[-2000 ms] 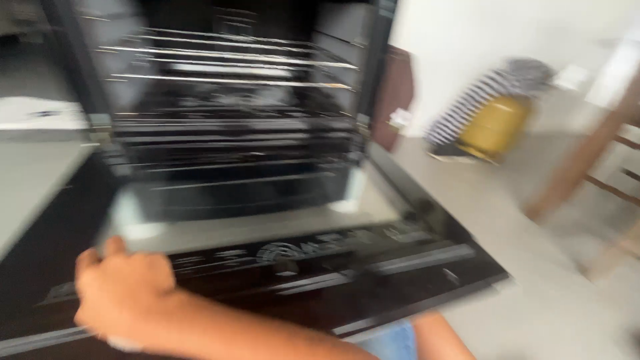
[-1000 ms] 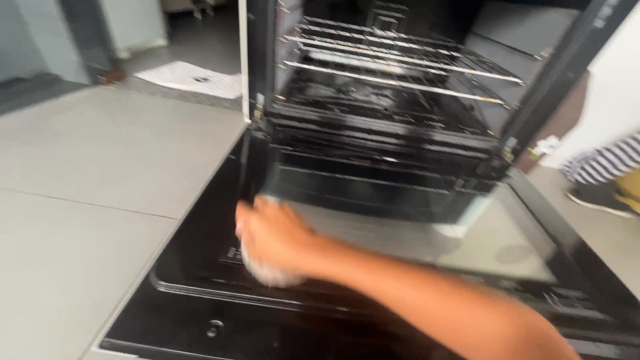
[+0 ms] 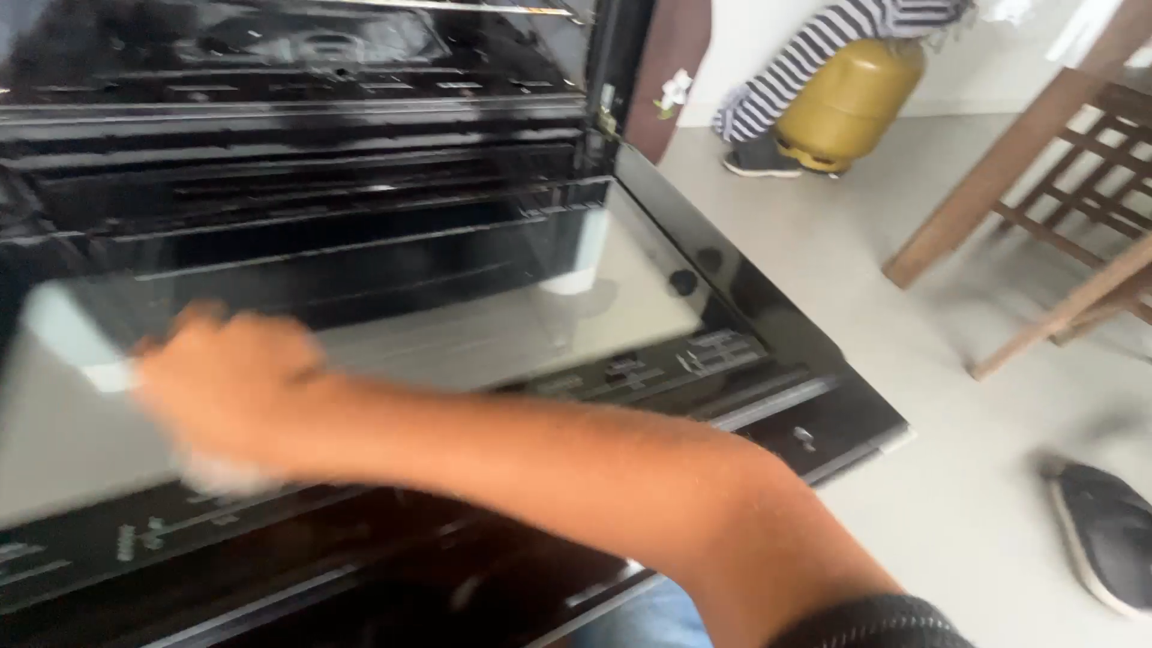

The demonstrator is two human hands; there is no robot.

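Note:
My right hand [image 3: 229, 387], blurred, is on or just over the glass of a lowered oven door [image 3: 432, 351], at its left part. Its fingers are curled around a whitish thing, perhaps a cloth [image 3: 225, 472], which shows only at the hand's lower edge. The forearm crosses the door from the lower right. Behind the door lies the dark oven cavity [image 3: 333, 54], with part of a wire rack [image 3: 504, 9] at the top. My left hand is out of view.
A yellow gas cylinder [image 3: 850, 103] with a striped cloth [image 3: 801, 67] stands at the upper right. Wooden furniture legs [image 3: 999, 171] are at the right. One dark shoe [image 3: 1102, 531] lies at the lower right, another [image 3: 760, 157] beside the cylinder. The door's corner juts over the floor.
The view has swung left, then back right and closer to the door. My right hand stays at the door, with the whitish thing showing under it one second ago too.

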